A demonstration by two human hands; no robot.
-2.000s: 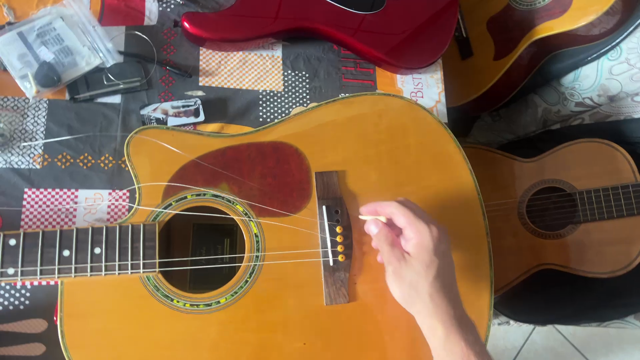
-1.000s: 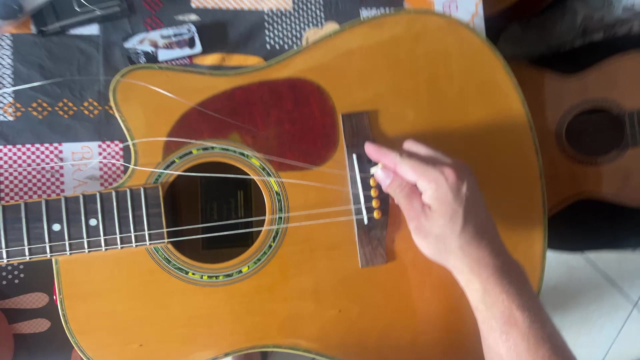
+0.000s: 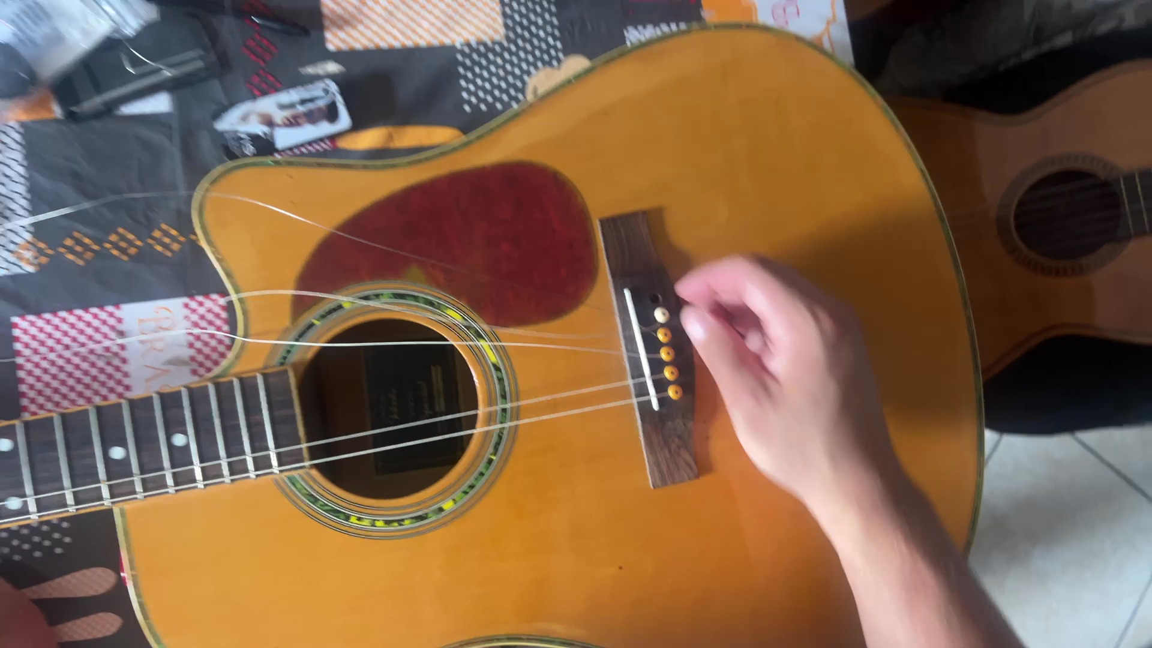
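Note:
An acoustic guitar body (image 3: 792, 135) lies face up. My right hand (image 3: 783, 360) is just right of its dark wooden bridge (image 3: 670, 450), with thumb and index fingertips slightly apart and nothing visible between them; the other fingers are curled and partly hidden. A cream bridge pin (image 3: 661, 315) sits in the bridge beside several orange-yellow pins (image 3: 669, 354). Above it shows an uncovered dark pin hole (image 3: 656, 298). Two strings run straight over the soundhole (image 3: 405, 405); other loose strings (image 3: 261, 292) curve past the red pickguard (image 3: 450, 243). My left hand is not in view.
The guitar rests on a patterned tablecloth (image 3: 117, 198). At the upper left are a plastic bag (image 3: 63, 36), a dark flat object (image 3: 135, 81) and a small printed packet (image 3: 288, 117). Another acoustic guitar (image 3: 954, 153) is at the right, above a tiled floor (image 3: 1062, 504).
Two seconds ago my right hand held a cream pin beside the bridge; a cream pin now sits in the bridge. Since one second ago, the hand has drawn slightly away from that pin.

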